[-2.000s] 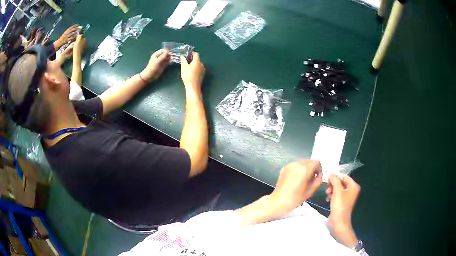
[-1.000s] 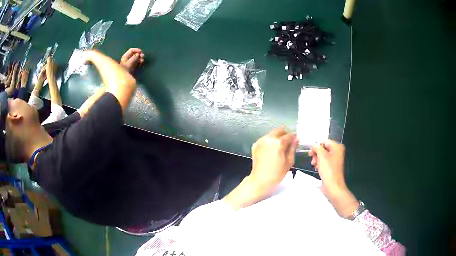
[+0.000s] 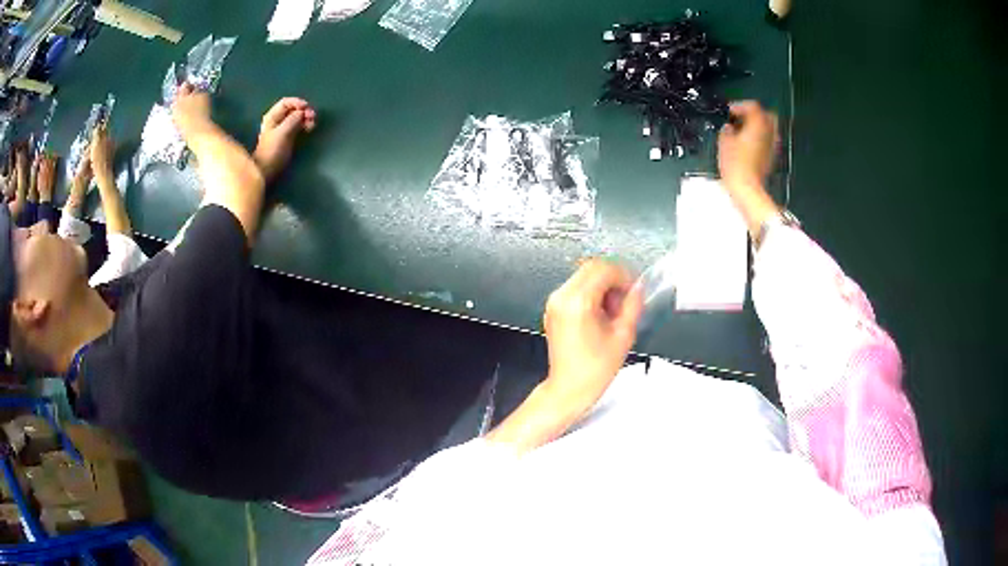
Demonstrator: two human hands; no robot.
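My left hand [image 3: 594, 323] is near the bench's front edge and pinches a clear plastic bag [image 3: 660, 273], which shows faintly beside the fingertips. My right hand [image 3: 751, 144] is stretched forward to the near right side of the loose pile of short black cables [image 3: 667, 75]. Its fingertips meet a dark cable at the pile's edge; whether they grip it is hard to tell. The white stack of bags [image 3: 711, 243] lies between my hands, below the right hand. Filled clear bags [image 3: 520, 177] with dark loops inside lie in an overlapping pile to the left.
A seated person in a black shirt [image 3: 199, 376] is close on my left, one hand at crumpled clear bags [image 3: 166, 135]. Pale stacks [image 3: 292, 18] and a flat clear bag [image 3: 426, 18] lie at the far side. The bench edge [image 3: 508, 323] runs in front of me.
My right hand has left the area beside my left hand and moved forward past the white stack to the cable pile. My left hand has stayed near the front edge, with the clear bag now showing.
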